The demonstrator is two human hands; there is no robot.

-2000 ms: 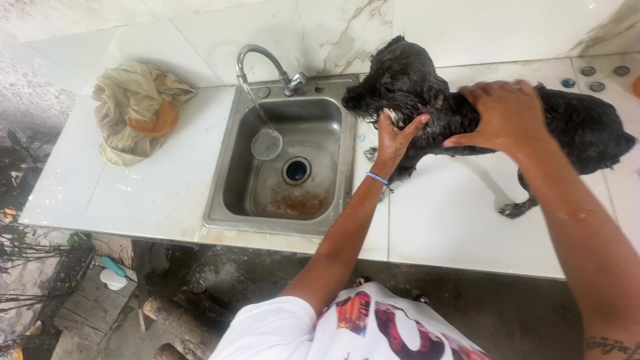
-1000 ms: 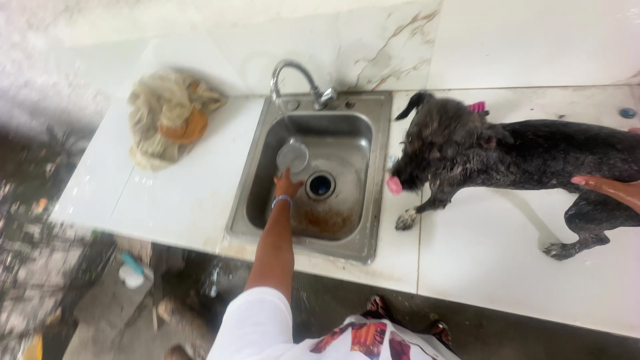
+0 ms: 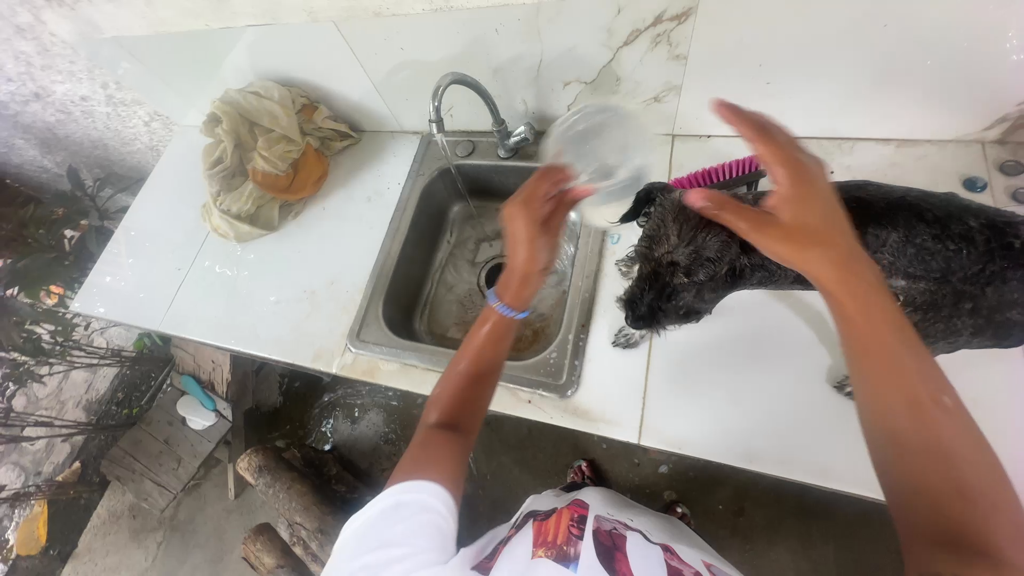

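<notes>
My left hand [image 3: 544, 224], with a blue band at its wrist, grips the rim of a clear plastic bowl [image 3: 604, 152], blurred and raised over the sink's right back corner. Beside the bowl a wet black dog [image 3: 936, 256] stands on the tiled counter, head lowered toward the sink. My right hand [image 3: 788, 200] is spread above the dog's neck, with nothing in it. Water runs from the curved faucet [image 3: 464, 84] into the steel sink [image 3: 416, 264]. A pink-bristled brush [image 3: 716, 172] lies behind the dog's head, partly hidden.
A crumpled beige cloth [image 3: 256, 152] with an orange part lies on the counter [image 3: 280, 296] left of the sink. Round caps [image 3: 974, 184] sit at the far right. Below are logs [image 3: 300, 496] and a wooden stool [image 3: 164, 456] bearing a blue-handled tool [image 3: 198, 392].
The clear bowl has risen out of the sink in my left hand and moved right, toward the dog. My right hand has moved from the dog's side to above its neck. The dog's head has lowered.
</notes>
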